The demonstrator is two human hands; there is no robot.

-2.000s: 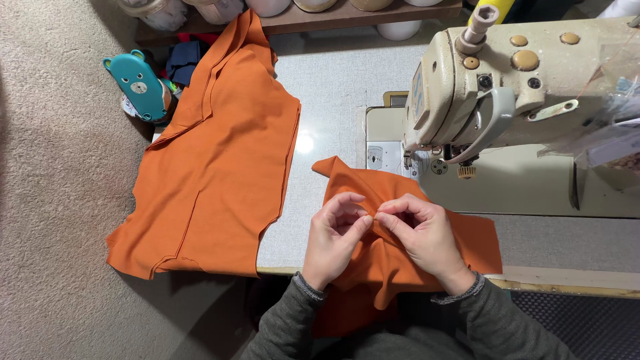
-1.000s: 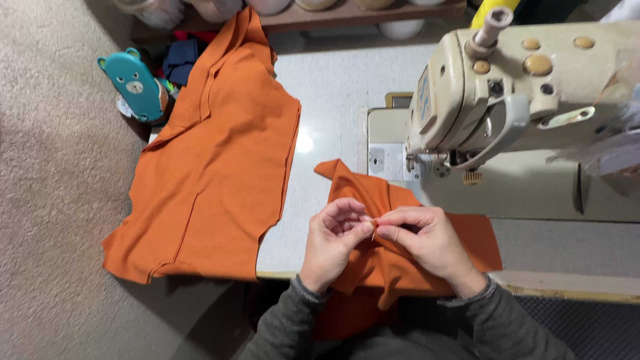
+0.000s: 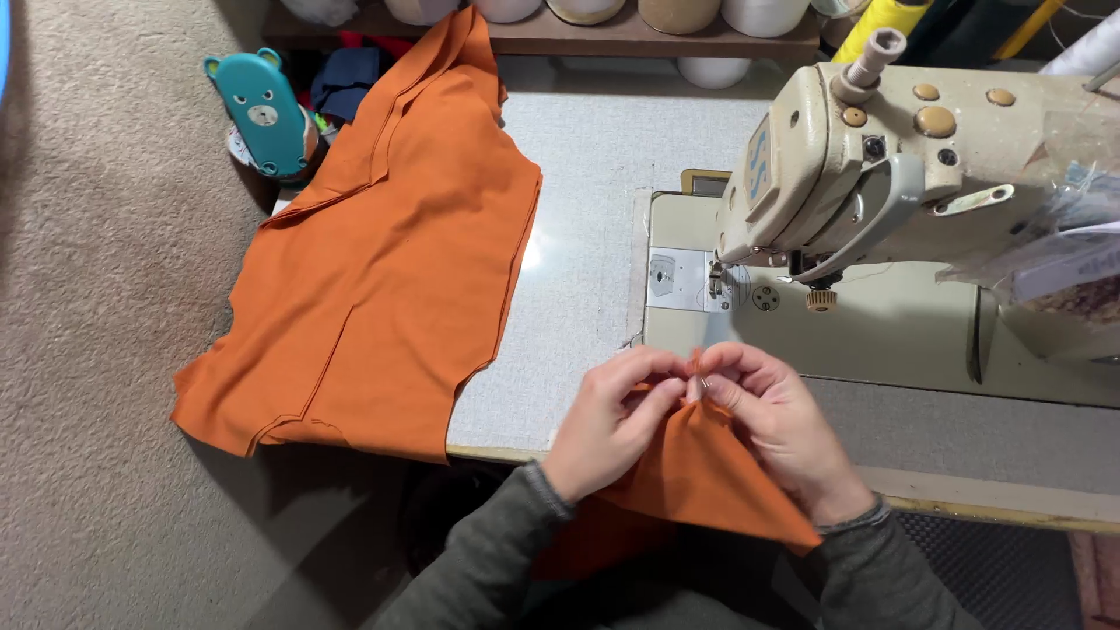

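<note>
Both hands are close together at the table's front edge, just below the bed of a sewing machine (image 3: 857, 175). My left hand (image 3: 617, 416) pinches a gathered part of an orange fabric piece (image 3: 700, 464) between thumb and fingers. My right hand (image 3: 770, 420) pinches the same fabric beside it, with a small shiny thing, perhaps a pin, at the thumb; it is too small to tell. The piece hangs in folds below the fingers over the table edge. Left of the hands, stacked orange fabric panels (image 3: 394, 254) lie across the table and overhang its front edge.
A wooden shelf (image 3: 542, 37) with several thread cones runs along the back. At the back left stand a teal bear-shaped case (image 3: 262, 109) and a dark blue cloth (image 3: 346, 83). The presser foot (image 3: 716, 278) is just behind the hands. A plastic bag (image 3: 1067, 236) lies against the machine at right.
Both hands have lifted the gathered fabric off the table and moved up towards the machine bed. The fabric that lay spread under the right hand now hangs down in folds.
</note>
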